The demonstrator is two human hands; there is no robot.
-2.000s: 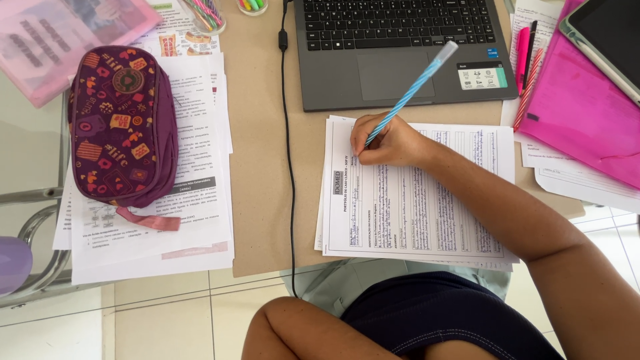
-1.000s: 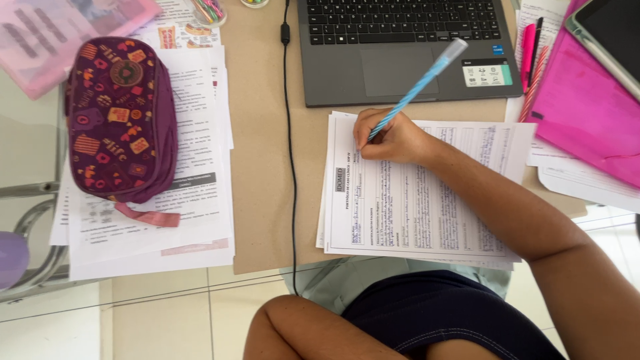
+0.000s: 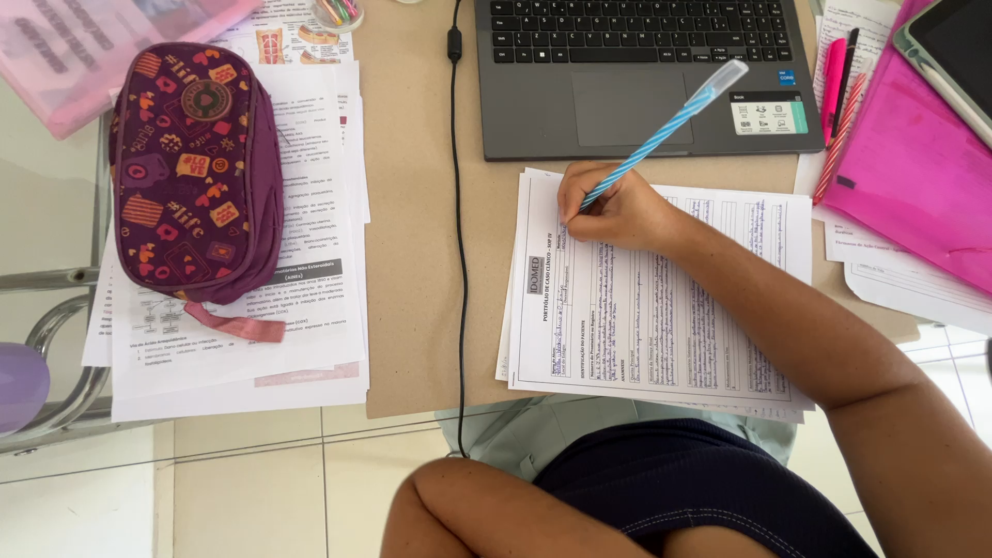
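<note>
My right hand holds a pen with a blue-and-white striped barrel and a clear cap on its upper end. Its tip points down at a printed form, where the fingers partly hide it. The form lies sideways on top of a small stack of sheets, and blue handwriting fills many of its boxes. The hand's side and the wrist rest over the upper part of the page. Only a bent bare limb shows at the bottom; my left hand is out of view.
Beyond the form stands an open laptop. A black cable crosses the brown tabletop. At left, a purple patterned pencil case sits on printed sheets. At right are a pink folder, pens and a tablet.
</note>
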